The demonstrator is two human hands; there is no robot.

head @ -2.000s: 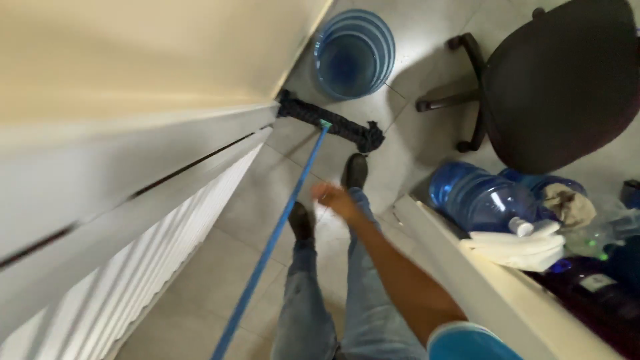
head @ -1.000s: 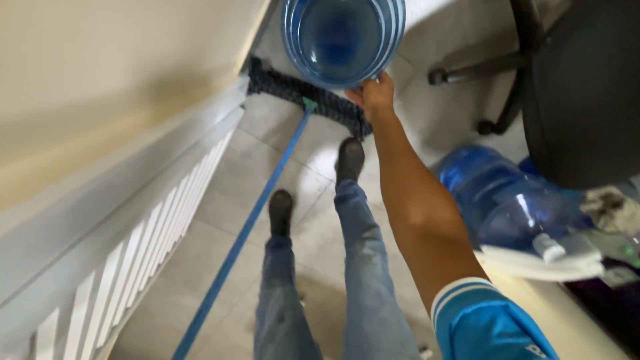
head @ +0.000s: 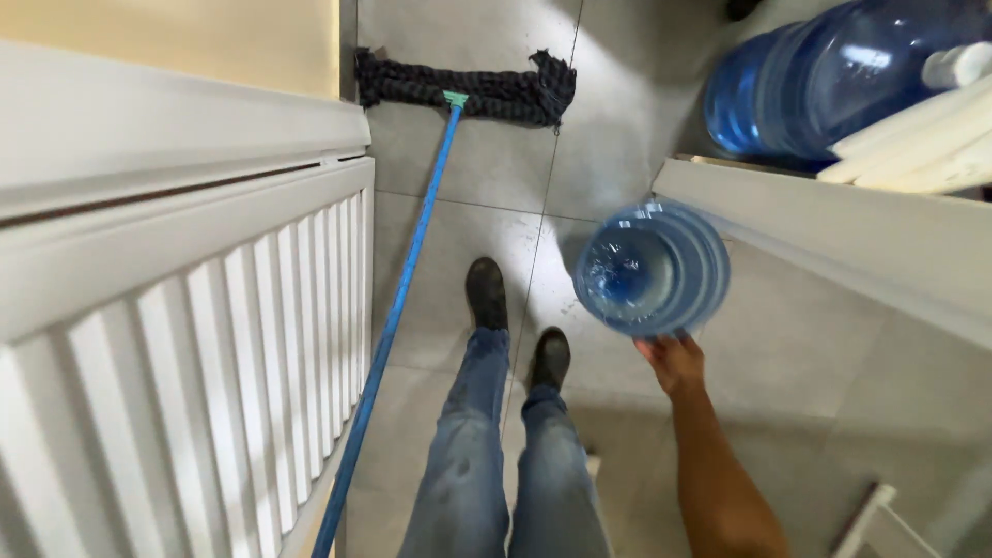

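My right hand (head: 673, 359) grips the near rim of a blue translucent plastic tub (head: 686, 267), which looks like a cut-down water jug. The tub is over the tiled floor, right of my shoes, and some liquid seems to glint inside it. A dark string mop head (head: 488, 91) lies on the floor at the top, joined by a green socket to a blue mop handle (head: 403, 279). The handle slants down past the bottom edge, left of my legs. My left hand is out of view.
A white slatted door (head: 256, 333) and a cream wall (head: 170, 39) line the left side. On the right, a large blue water bottle (head: 806, 77) lies behind a white panel (head: 837, 225), with white plastic (head: 922, 139) over it. A white frame (head: 876, 511) stands at the lower right.
My right hand, first without the tub, has taken hold of its rim and carried it from beyond the mop head to the right of my shoes. The view has shifted, and the chair is out of sight.
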